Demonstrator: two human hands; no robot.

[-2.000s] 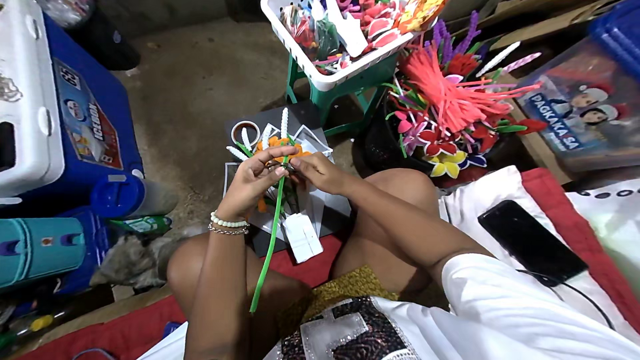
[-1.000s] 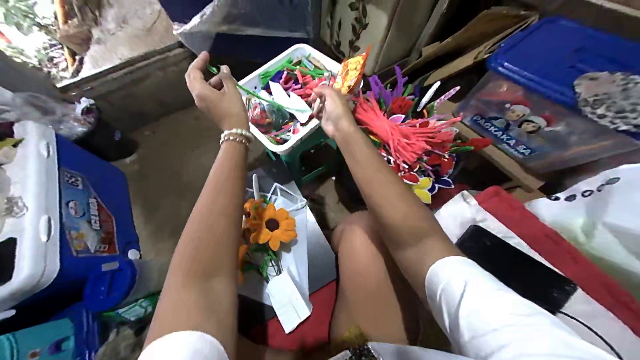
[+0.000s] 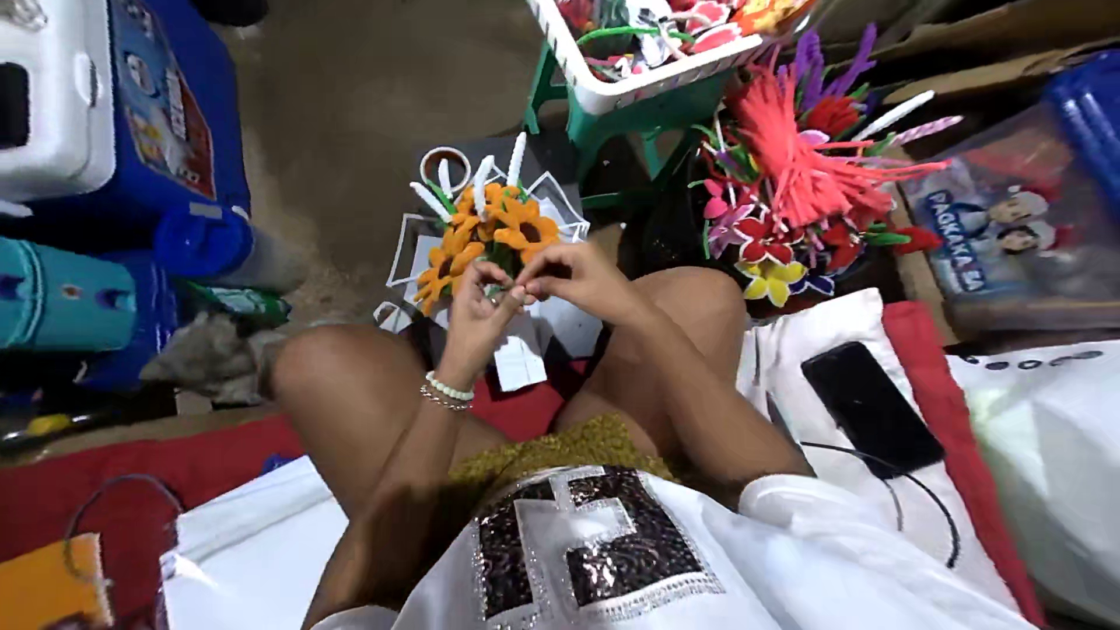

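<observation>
My left hand point(image 3: 479, 308), with a beaded bracelet at its wrist, meets my right hand point(image 3: 573, 278) between my knees. Fingertips of both hands pinch something small; what it is cannot be made out. Just beyond them lie orange fuzzy-wire flowers with dark centres point(image 3: 528, 229), with several white fuzzy stems point(image 3: 480, 185) standing among them. White-edged wrapping sheets point(image 3: 404, 254) spread around the flowers. A white card or paper point(image 3: 520, 360) is below my hands. A roll of tape point(image 3: 444, 170) sits behind the flowers.
A white basket point(image 3: 626, 94) of craft pieces stands on a green stool point(image 3: 604, 136). To its right is a bunch of red, purple and yellow fuzzy-wire flowers point(image 3: 770, 278). A black phone point(image 3: 872, 409) with a cable lies at right, a blue-and-white cooler point(image 3: 188, 105) at left.
Both hands have come back from near the basket to the orange flowers. The long green stem seen in my left hand earlier is no longer plain to see. The view has tilted down.
</observation>
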